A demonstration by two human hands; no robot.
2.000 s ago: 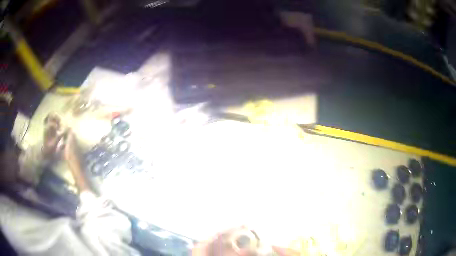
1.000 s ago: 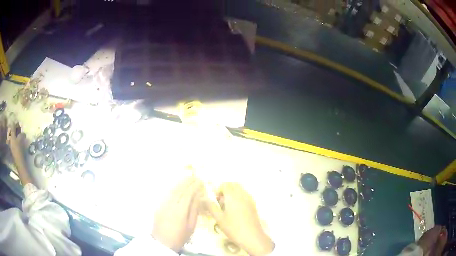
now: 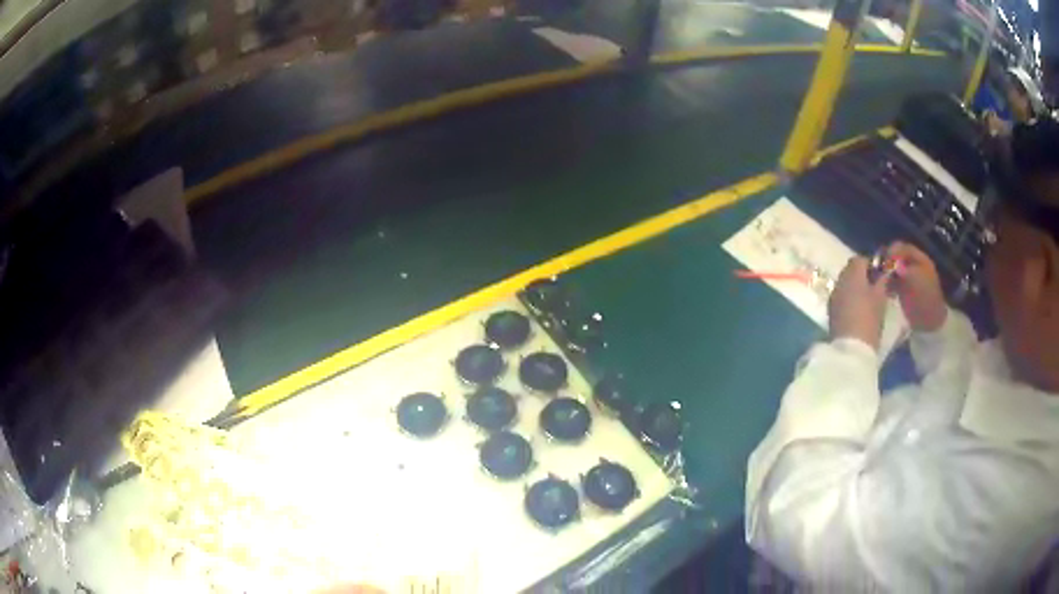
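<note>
Several round black watch housings (image 3: 505, 454) stand grouped on the white mat (image 3: 383, 487), toward its right end. A yellow perforated adhesive sheet (image 3: 192, 482) lies at the left, partly washed out by glare. A small skin-coloured patch (image 3: 352, 589) shows at the bottom edge, left of centre. It may be part of one of my hands, but I cannot tell which. Otherwise my hands are out of the picture.
A person in a white smock (image 3: 894, 453) sits at the right, both hands at a small part over white paper (image 3: 790, 250) with a red stick (image 3: 772, 276). A dark tray (image 3: 93, 337) is at left. Yellow tape (image 3: 499, 290) edges the green bench. Shiny plastic (image 3: 627, 545) lines the mat's front.
The view has swung right. My hands, together in front of me one second ago, have left the picture except perhaps the bottom patch. The neighbour now shows more fully.
</note>
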